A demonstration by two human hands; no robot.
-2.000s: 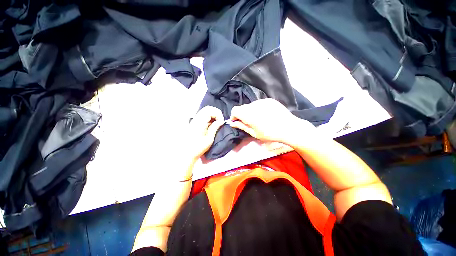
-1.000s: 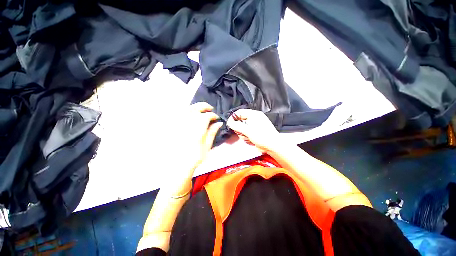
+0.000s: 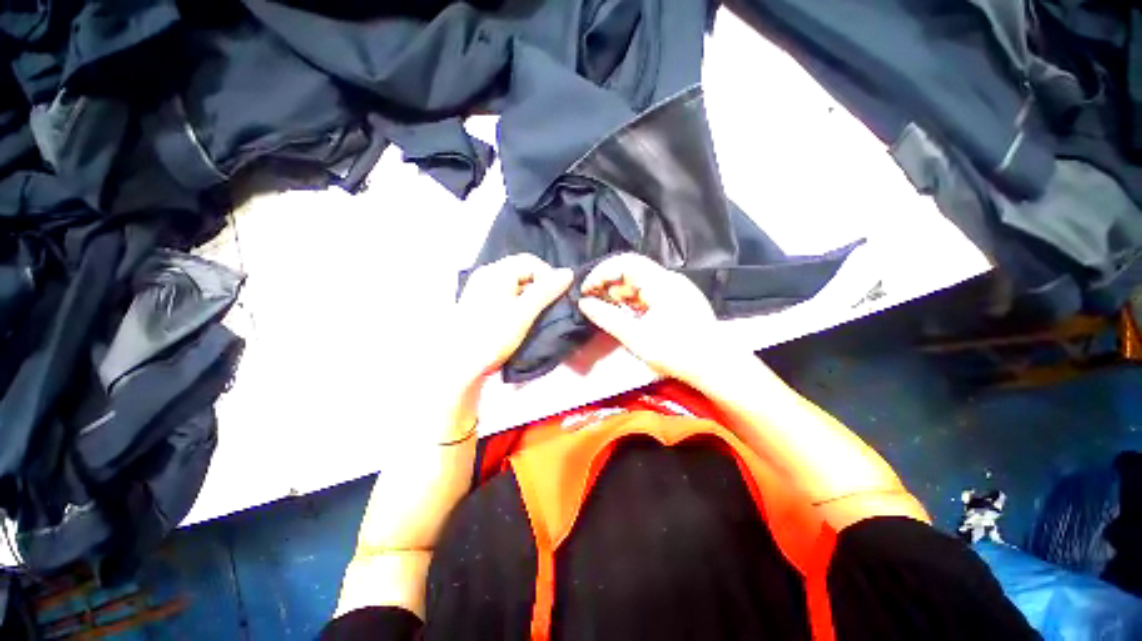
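The dark navy trousers (image 3: 564, 138) lie on the white table near its front edge, with a shiny grey pocket bag (image 3: 670, 175) exposed. A waistband end (image 3: 789, 282) points to the right. My left hand (image 3: 507, 307) and my right hand (image 3: 639, 307) meet at the trousers in front of the apron. The fingertips of both hands pinch the dark cloth close together. Part of the cloth hangs below my fingers. Overexposure hides finger detail, and I cannot tell whether a small tool is in my right hand.
Heaped dark trousers (image 3: 113, 313) cover the left side of the white table (image 3: 326, 363) and its far side. More garments (image 3: 1052, 200) lie at the right. A blue plastic bag (image 3: 1039, 582) is at the lower right, over a blue floor.
My fingertips have shifted slightly up on the cloth and hold it closer together. More cloth shows below my hands than one second ago. The waistband end at right has moved a little.
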